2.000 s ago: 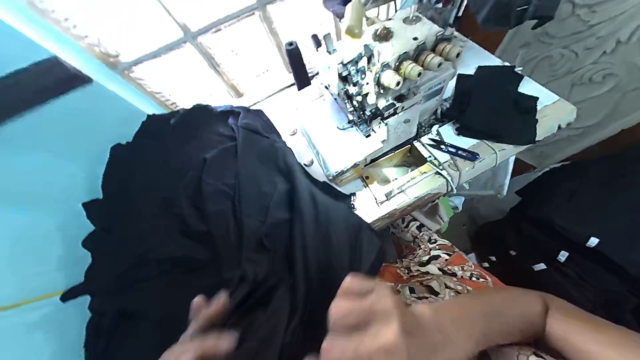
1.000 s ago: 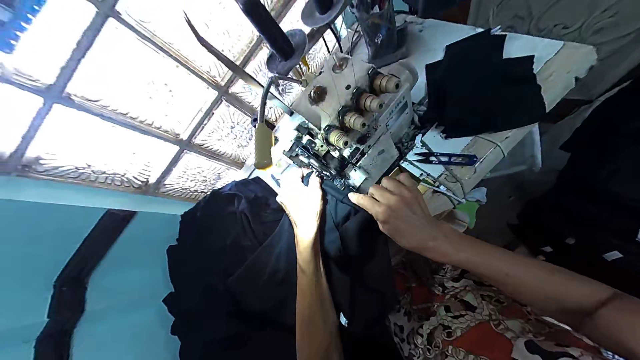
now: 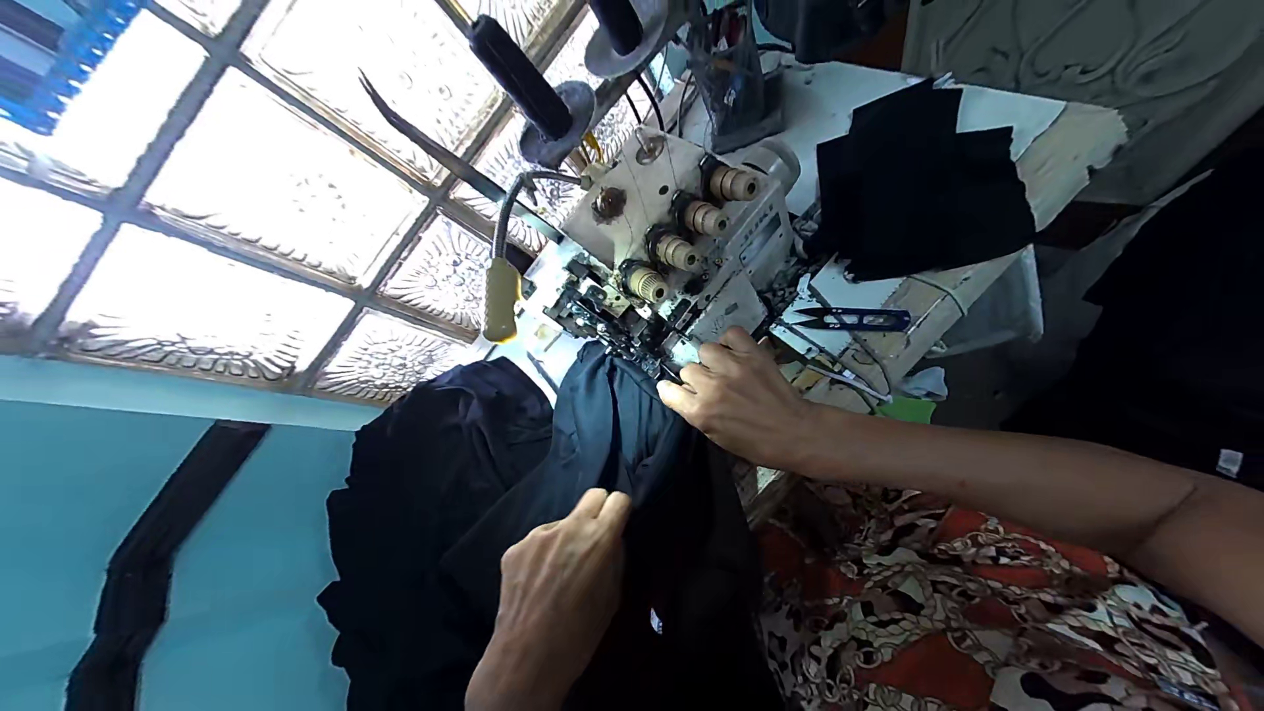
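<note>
An overlock sewing machine (image 3: 681, 237) with several tension dials stands at the centre. Dark fabric (image 3: 612, 425) runs from its needle area down towards me, bunched into folds. My left hand (image 3: 568, 563) grips a fold of this cloth below the machine, fingers closed. At the front of the machine, my right hand (image 3: 736, 400) has its fingers curled at the right edge of the cloth, near the presser foot; whether it pinches the cloth is hard to tell. The needle and presser foot are largely hidden by machine parts and cloth.
Cut black fabric pieces (image 3: 918, 188) lie on the worktable (image 3: 1071, 148), with blue thread snips (image 3: 854, 319) in front of them. A work lamp (image 3: 502, 296) and thread cones (image 3: 523, 79) stand by the glass-block window. A large dark cloth heap (image 3: 425, 523) lies left, more dark cloth (image 3: 1175, 326) right.
My left hand was at the needle area one second ago and is now lower, on the cloth nearer me. Two seconds ago both hands were low over the cloth, away from the machine.
</note>
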